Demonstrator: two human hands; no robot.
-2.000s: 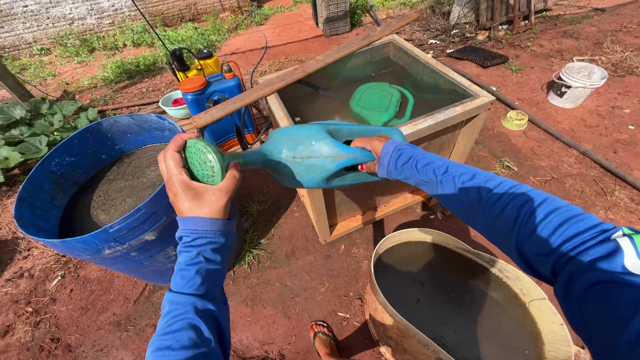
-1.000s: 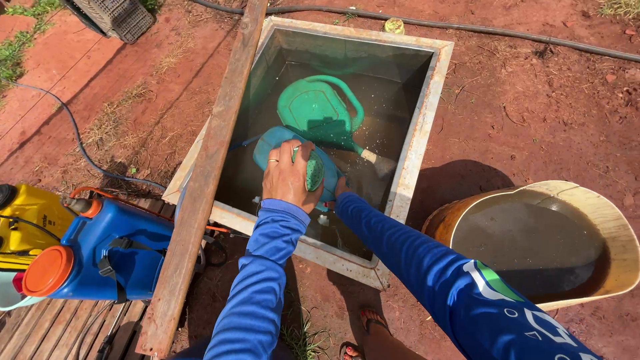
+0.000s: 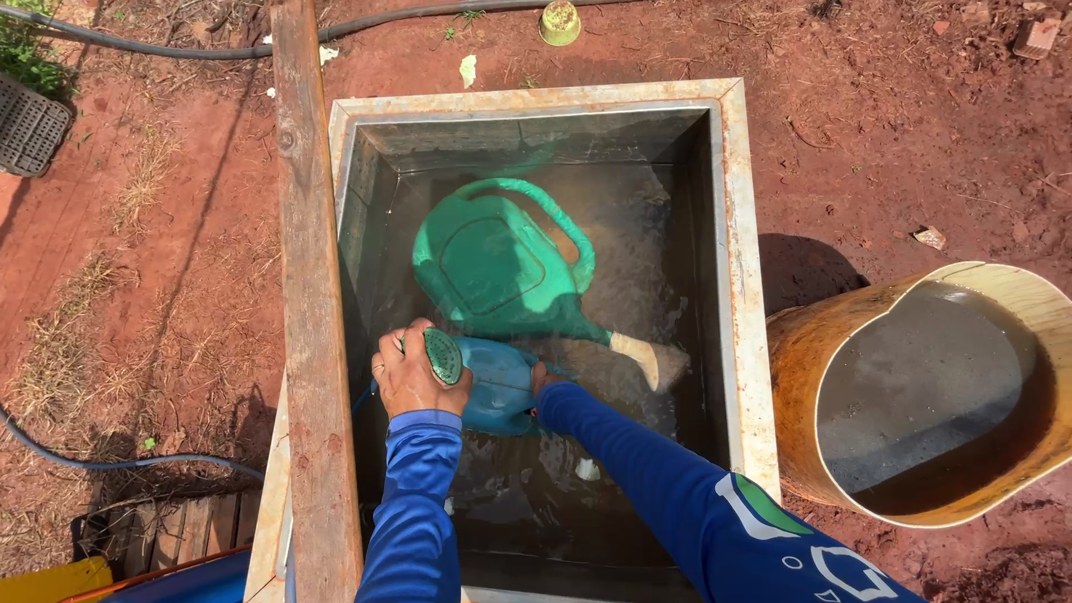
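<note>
My left hand [image 3: 410,368] grips the green sprinkler rose [image 3: 442,356] at the spout end of a blue plastic watering can [image 3: 496,385]. My right hand [image 3: 544,379] holds the same can at its other end; its fingers are partly hidden by the can and the sleeve. The blue can lies on its side, partly in the murky water of a wood-framed tank [image 3: 745,251]. Just beyond it a green watering can [image 3: 494,268] lies in the water, its pale spout end [image 3: 641,352] pointing right.
A wooden plank [image 3: 314,335] crosses the tank's left side. To the right stands a cut-open tub [image 3: 804,402] of murky water. A dark hose [image 3: 167,48] runs behind, near a small yellow-green pot [image 3: 559,23]. A plastic crate [image 3: 29,126] is at far left.
Both hands have brought the blue watering can from above the tank's near edge down into the water. The view has swung down and over the tank.
</note>
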